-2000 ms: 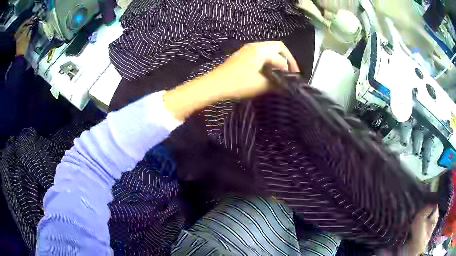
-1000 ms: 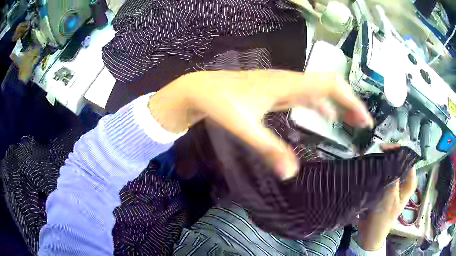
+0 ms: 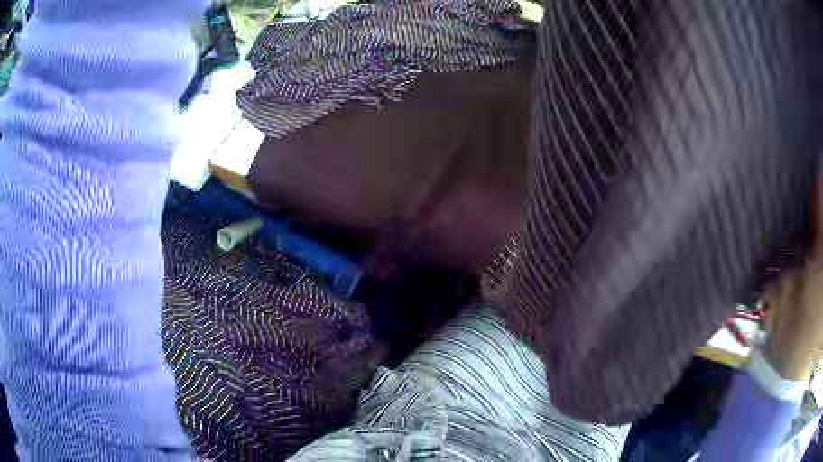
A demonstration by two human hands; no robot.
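A dark striped garment panel is raised close to the camera, blurred, and covers much of the right side. My right hand is at the right edge, cut off; the panel hides its fingers, so its grip cannot be told. My left sleeve runs up the left side, and my left hand is beyond the top of the picture. Grey striped cloth lies on my lap below the panel.
A heap of striped cloth lies at the top on plain dark brown cloth. More striped cloth hangs at lower left, beside a blue bar and a pale tube end. Red handles show at right.
My left hand has moved up out of the picture. The striped panel has been lifted towards the camera and now hides the machine. My right hand has moved to the right edge.
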